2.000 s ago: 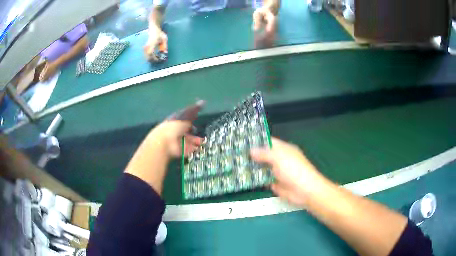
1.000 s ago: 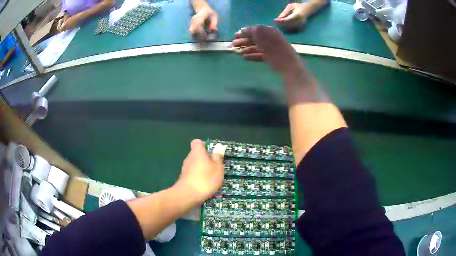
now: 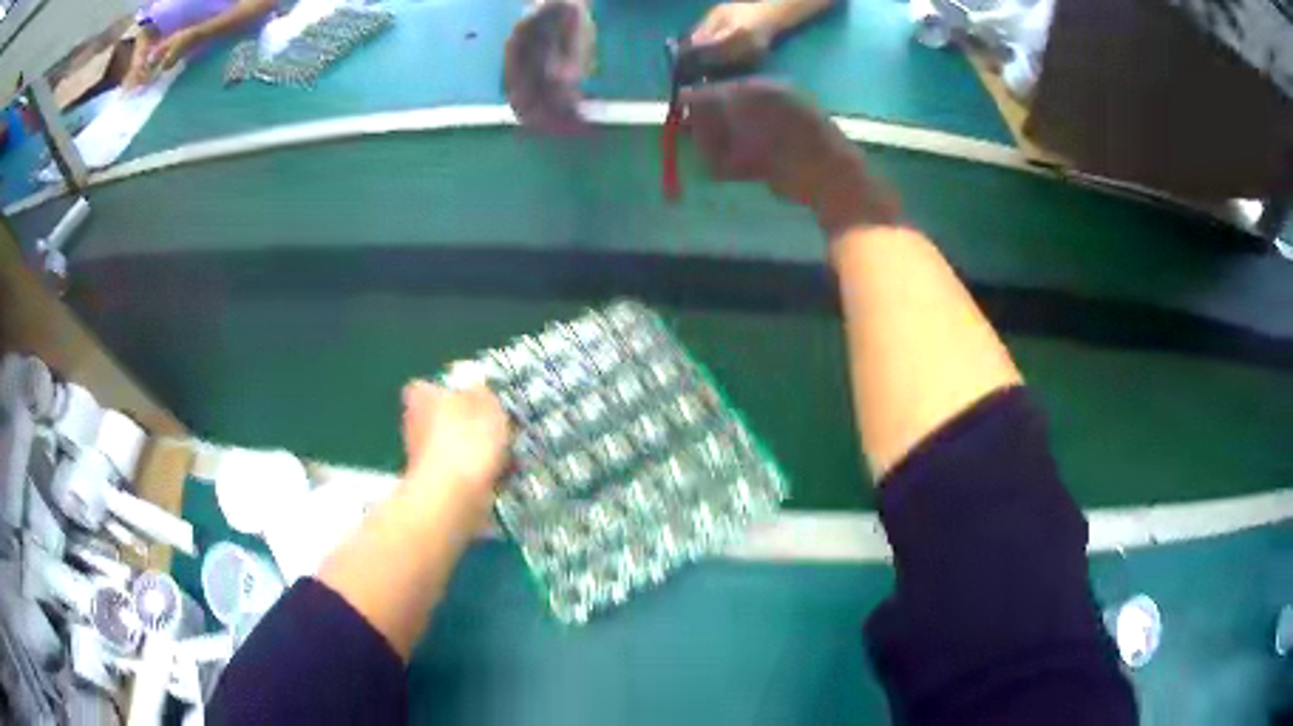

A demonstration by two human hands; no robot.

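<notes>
My left hand [image 3: 457, 433] grips the left edge of a green circuit board panel [image 3: 631, 454] covered with rows of small silvery components. The panel is tilted, blurred, and held over the near edge strip. My right hand [image 3: 773, 135] is stretched across the belt to its far edge and is blurred. Its fingertips are at the red handle of a dark-tipped tool, seemingly cutters [image 3: 672, 149]. Another person's hand [image 3: 735, 31] is at the tool's dark upper part. Whether my right fingers are closed on the tool cannot be told.
A carton [image 3: 170, 475] heaped with white fan housings stands at left. More white housings [image 3: 262, 489] lie beside it. A white round part [image 3: 1136, 630] lies at right. Beyond the green belt [image 3: 355, 199] are another person's blurred hand [image 3: 550, 64], more panels [image 3: 309, 46] and a dark box [image 3: 1149, 107].
My left hand has raised and turned the panel, moving it leftward. My right hand, empty one second ago, is now at the red-handled tool. The view has shifted slightly.
</notes>
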